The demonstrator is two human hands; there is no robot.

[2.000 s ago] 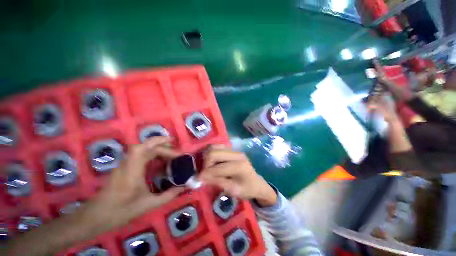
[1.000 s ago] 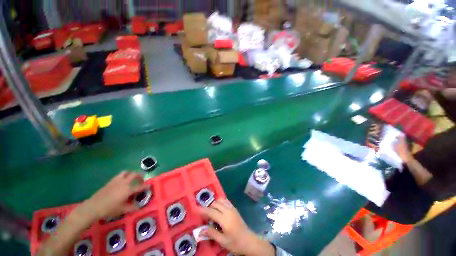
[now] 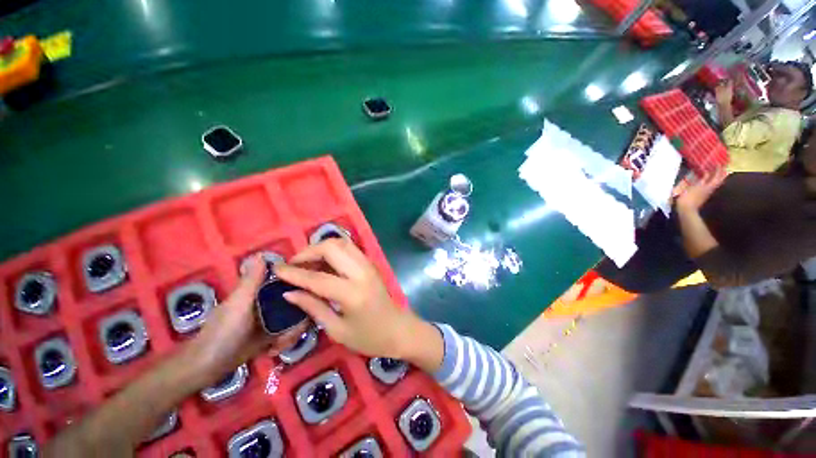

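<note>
My left hand [image 3: 234, 320] holds a smartwatch body [image 3: 278, 307] over the red tray [image 3: 183, 240], its black screen up. My right hand [image 3: 351, 295] touches the top edge of the same watch with its fingertips. A wiping cloth cannot be made out in my fingers. The tray holds several watch bodies with dark round centres facing up, one per pocket, such as one watch back [image 3: 321, 396]. Three back-row pockets are empty. Two more watches lie screen up on the green belt, one nearer the tray [image 3: 221, 141] and one farther right [image 3: 378, 108].
A whitish bottle [image 3: 438, 219] with its lid flipped open stands right of the tray, beside shiny scraps [image 3: 474, 265]. White sheets [image 3: 582, 190] lie farther right, near a neighbouring worker's hand [image 3: 700, 189]. A yellow emergency stop box [image 3: 20, 64] is at the far left.
My left hand has drawn back from the belt side of the tray and now holds a watch. My right hand has moved left to it. The view has tilted down.
</note>
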